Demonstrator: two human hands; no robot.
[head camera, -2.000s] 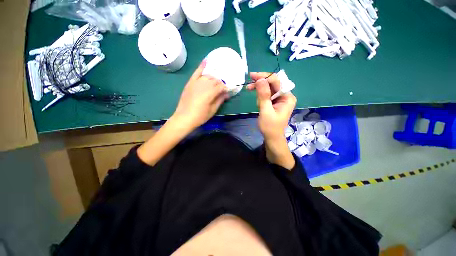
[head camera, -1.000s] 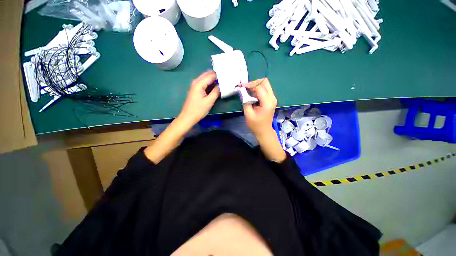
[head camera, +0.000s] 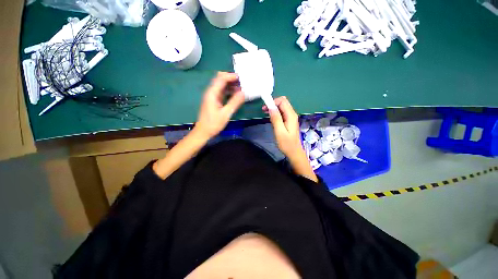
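Note:
A white housing lies on its side on the green bench in front of me, with a white arm sticking out at its far end. My right hand holds a white stem at the housing's near end. My left hand is at the housing's left side, slightly blurred, fingers curved; I cannot tell whether it grips the housing. The black lead is not visible at the housing.
Several white housings stand at the back left. Wired stems lie tangled at left, near a clear bag. White arms are piled back right. A blue bin with white caps is below the edge; a blue stool is at right.
The housing has turned from end-up onto its side. My right hand has moved left and down with the stem. The black lead beside it has gone from view.

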